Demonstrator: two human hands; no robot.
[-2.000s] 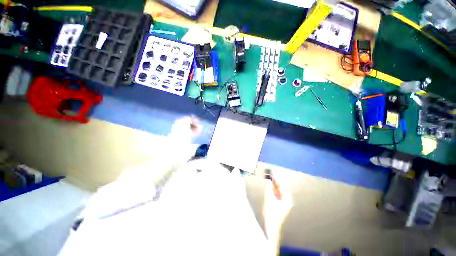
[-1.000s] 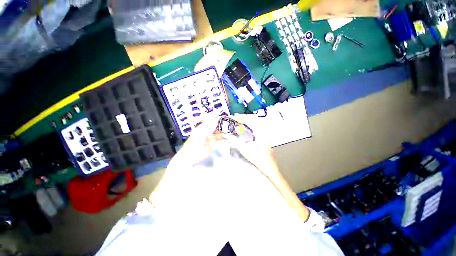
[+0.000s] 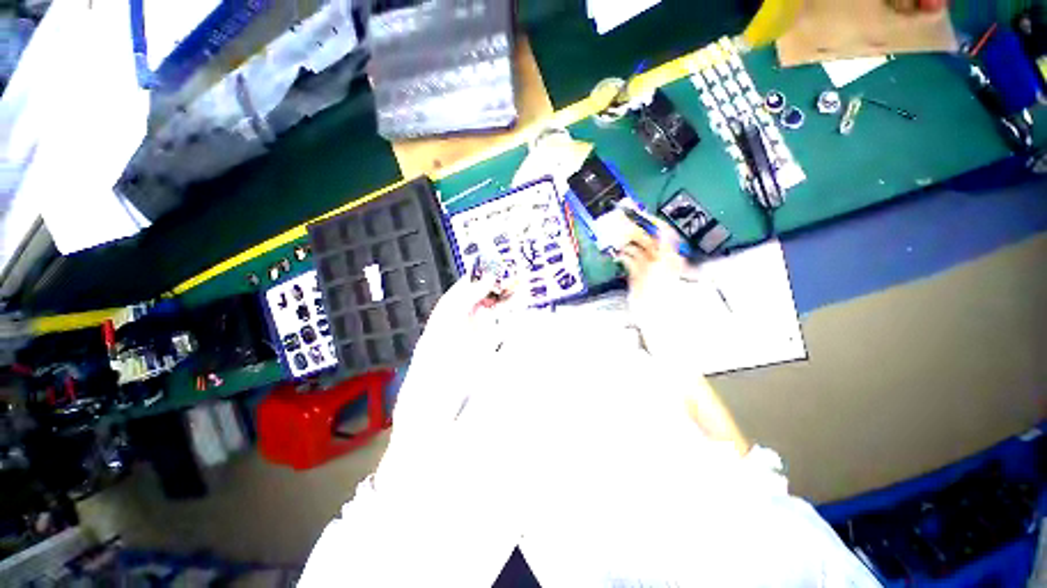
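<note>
My left hand [image 3: 491, 296] is at the lower part of the white parts tray with the blue rim [image 3: 465, 218]. Its fingers are closed on a small dark watch part [image 3: 479, 273], blurred by glare. My right hand [image 3: 657, 262] is at the front of the blue box with a black top [image 3: 596, 184]. A slim blue tool [image 3: 684, 246] shows across its fingers; its tip is not clear. The white tray holds rows of small dark watch parts. White glare hides much of both hands.
The dark foam tray [image 3: 385, 281] and a second white parts tray [image 3: 301, 325] lie left. A white sheet [image 3: 752, 304] lies at the bench edge right. Behind are a black block [image 3: 666, 130], a small black device [image 3: 693, 221] and a strip of pale parts [image 3: 735, 98]. A red stool [image 3: 316, 427] is below left.
My hands were together at the watch part a second ago and are now apart. My right hand has moved right to the blue box. The view has shifted, moving the bench rightward in the picture.
</note>
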